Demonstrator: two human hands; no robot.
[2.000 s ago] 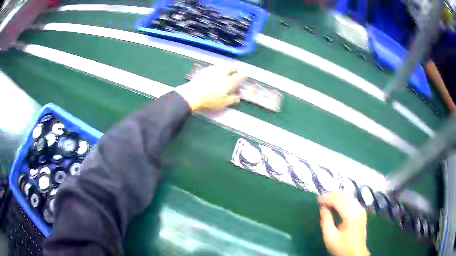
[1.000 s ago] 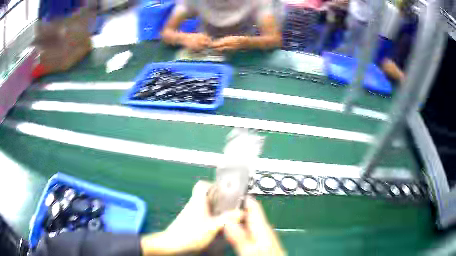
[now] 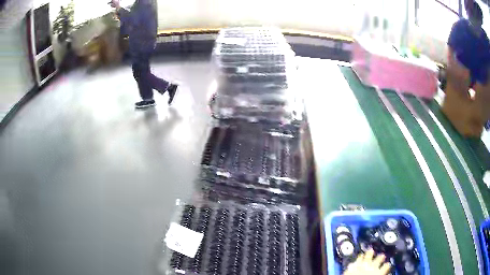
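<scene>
A blue parts tray [image 3: 374, 214] stands on the green bench at the lower right, cut off by the bottom edge. It holds loose round black speakers [image 3: 390, 237] with silver or white centres. A hand, by its place most likely my left hand [image 3: 368, 264], reaches into the tray from the bottom edge. Its fingers are over the speakers and blurred; whether they grip one cannot be told. My right hand is out of the picture. No fixture plate can be made out clearly.
Stacked clear blister trays [image 3: 236, 236] with rows of black parts stand left of the bench [image 3: 370, 161]. A wrapped stack [image 3: 252, 70] is behind them. One person [image 3: 142, 48] is on the grey floor, another [image 3: 470, 53] at far right. A pink box [image 3: 397, 72] is on the bench.
The view has swung left, away from the loaded plates. My hands were together on a pale plate; now one hand is in the blue tray and the other is out of view.
</scene>
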